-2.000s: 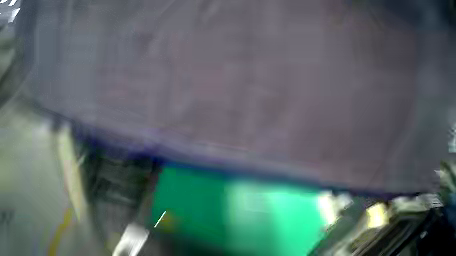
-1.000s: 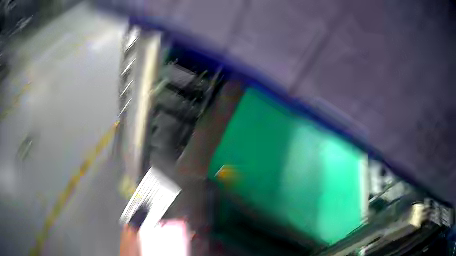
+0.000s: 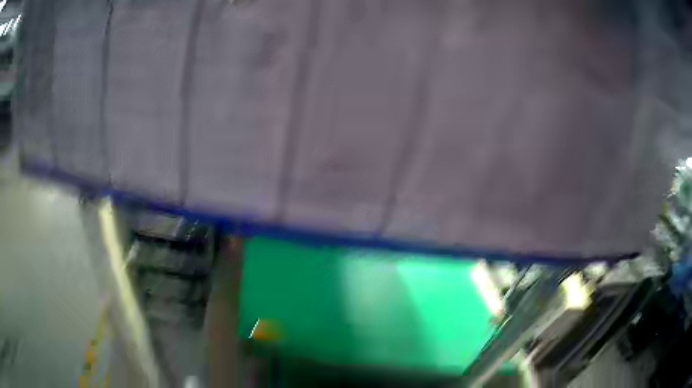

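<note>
The large production plan board (image 3: 341,129) fills the upper part of the view, greyish with dark grid lines and a blue lower border. It is blurred and no writing on it can be read. Neither my left hand nor my right hand is in view. A small pale thing shows at the bottom edge left of centre, too little of it to name.
A green surface (image 3: 303,303) lies below the board, with a small orange-yellow thing (image 3: 265,330) on it. A pale post (image 3: 125,280) and dark shelving (image 3: 171,265) stand left. Grey floor with yellow-black tape (image 3: 92,356) is at lower left. Rail-like parts (image 3: 531,333) are at lower right.
The view has turned, so the board's lower edge lies flatter and fills more of the top. A hand with a white card and a pink-white lit thing at the bottom has left the view.
</note>
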